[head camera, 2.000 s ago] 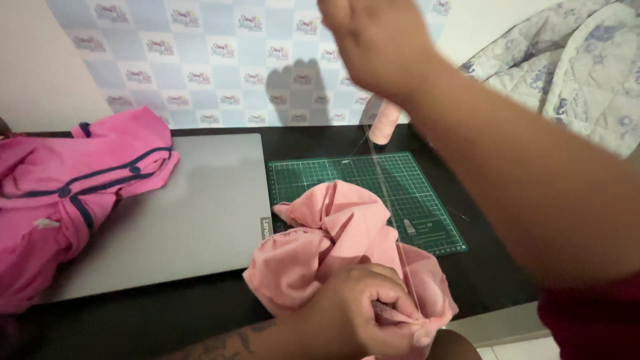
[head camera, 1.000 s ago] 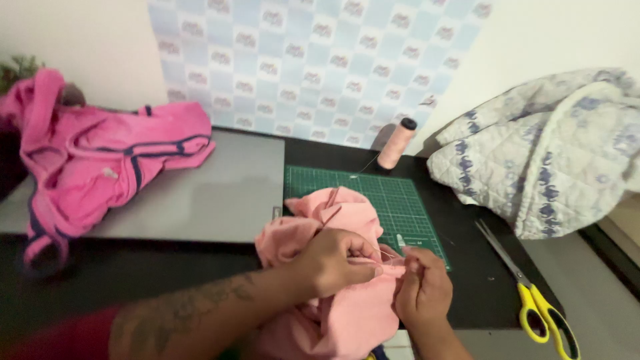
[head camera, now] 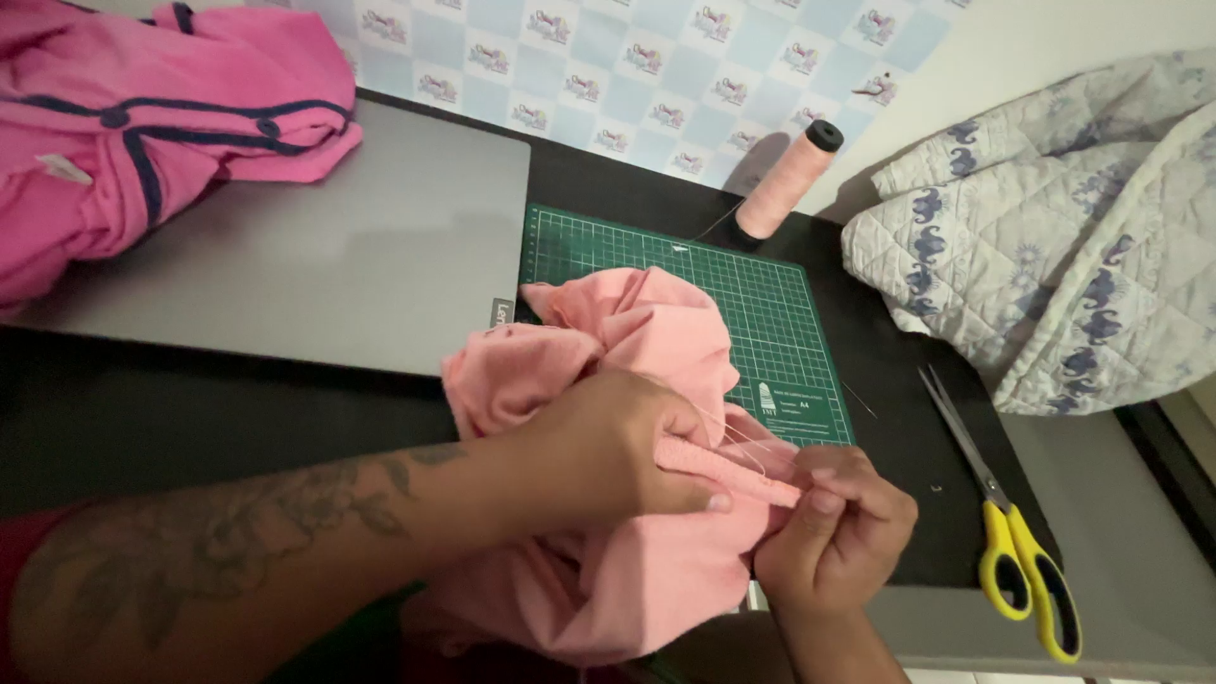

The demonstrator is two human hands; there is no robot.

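My left hand (head camera: 632,451) grips a folded edge of the pink fabric (head camera: 655,332) between thumb and fingers. At the right end of that fold, my right hand (head camera: 836,532) has its thumb and forefinger pinched together; whether a needle is between them cannot be seen. Loose strands of pink thread (head camera: 746,445) loop over the cloth between both hands. The fabric lies bunched over the green cutting mat (head camera: 779,313) and hangs past the desk's front edge. Behind the mat, a cone of pink thread (head camera: 787,185) stands tilted in view, its thread trailing left.
Yellow-handled scissors (head camera: 993,503) lie at the right, blades partly apart. A closed grey laptop (head camera: 380,237) is at the left with a bright pink garment (head camera: 237,114) on it. A quilted patterned cloth (head camera: 1054,228) sits at the back right. A checkered printed sheet (head camera: 636,85) stands behind.
My right hand was raised high two seconds ago; it has come down beside my left hand at the fabric. My left hand still holds the cloth.
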